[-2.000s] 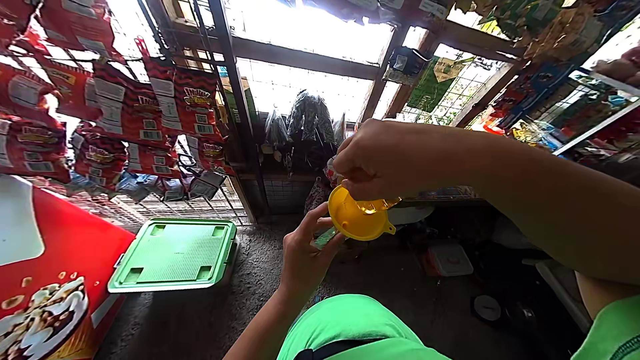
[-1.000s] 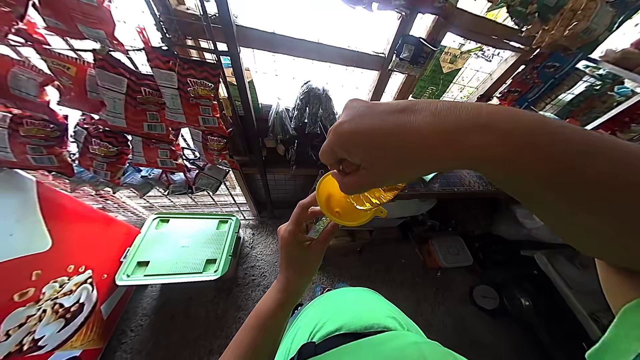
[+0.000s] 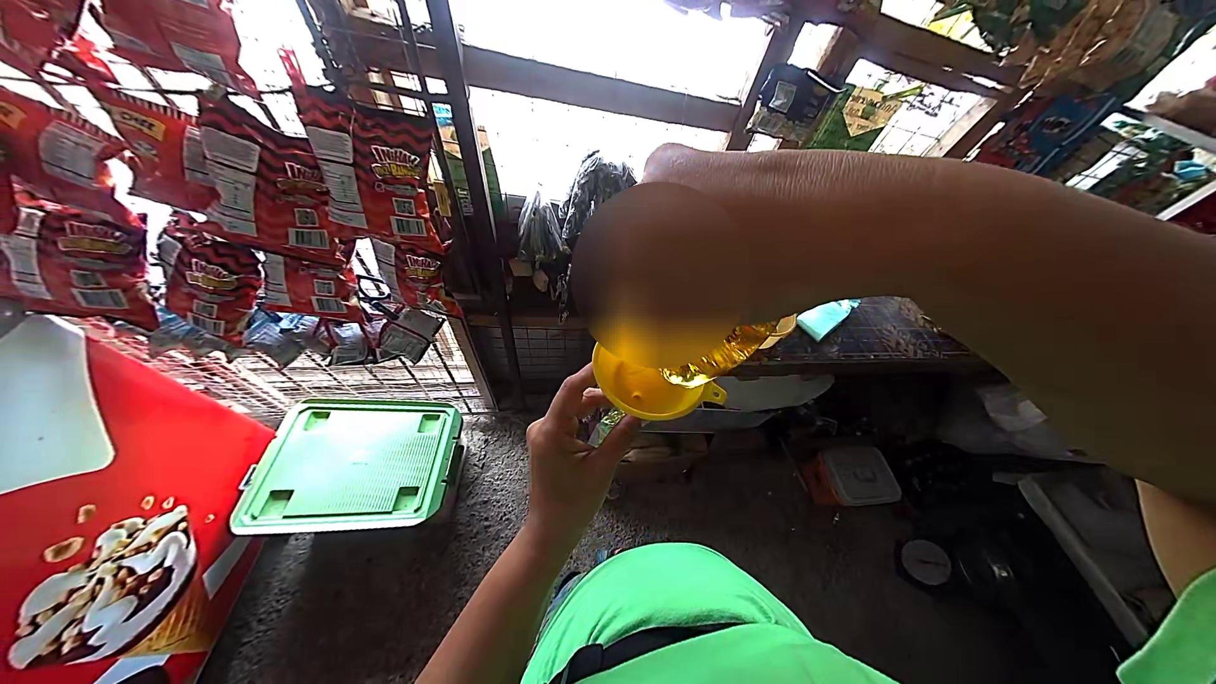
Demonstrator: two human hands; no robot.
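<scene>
My left hand (image 3: 575, 446) grips a yellow plastic funnel (image 3: 632, 394) from the left, fingers and thumb around its lower side. Under the funnel, partly behind the fingers, shows a piece of something clear and greenish (image 3: 606, 427), perhaps a bottle. Over the funnel is my right hand (image 3: 655, 256), bent down at the wrist and largely blurred. Below it, a clear, shiny plastic bag with golden liquid (image 3: 727, 359) lies across the funnel's rim, its mouth hidden. The fingers' exact grip on the bag cannot be seen.
Red snack packets (image 3: 366, 176) hang on a wire grille at left. Below are a green-lidded bin (image 3: 361, 465) and a red panel with an ice-cream picture (image 3: 104, 570). A dark counter (image 3: 874, 332) stands behind my right arm; a white-lidded container (image 3: 860, 475) sits lower right.
Both hands remain together at the funnel. My right hand stays above it, with the golden bag at the rim. The hands appear slightly shifted since the earliest frame.
</scene>
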